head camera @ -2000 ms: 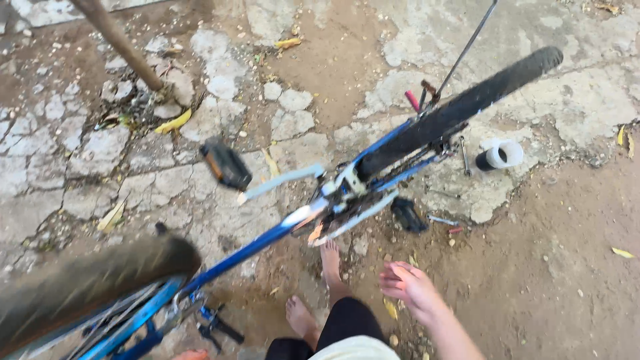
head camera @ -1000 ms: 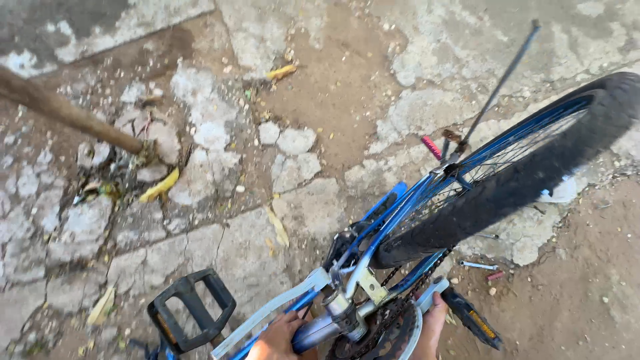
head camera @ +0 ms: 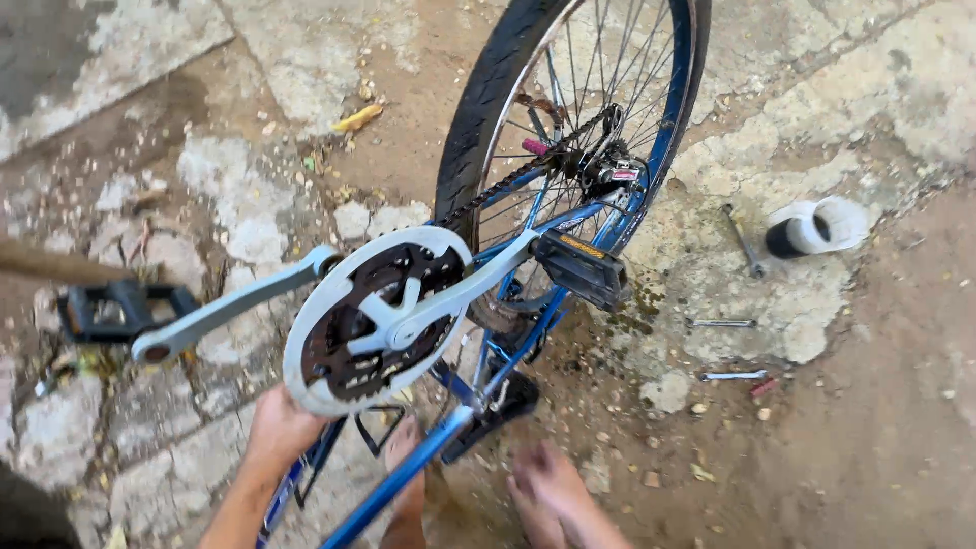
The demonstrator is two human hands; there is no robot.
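A blue bicycle shows its drive side to me, with the rear wheel at the top. My left hand grips the bicycle at the lower edge of the pale chainring guard; its fingers are hidden behind the guard. My right hand, blurred and dark at the fingertips, is below the bicycle, over a bare foot, with no object visible in it. A grey crank arm leads to the right pedal, another to the left pedal. The chain runs to the rear derailleur.
Right of the wheel, a wrench lies beside a white plastic container with a dark part. Two small metal tools and a reddish piece lie lower. The ground is cracked concrete and dirt; a wooden pole is at left.
The bicycle has turned, and its chainring now faces me. My right hand has let go of the crank area and moved down, away from the bicycle. My left hand is still on it.
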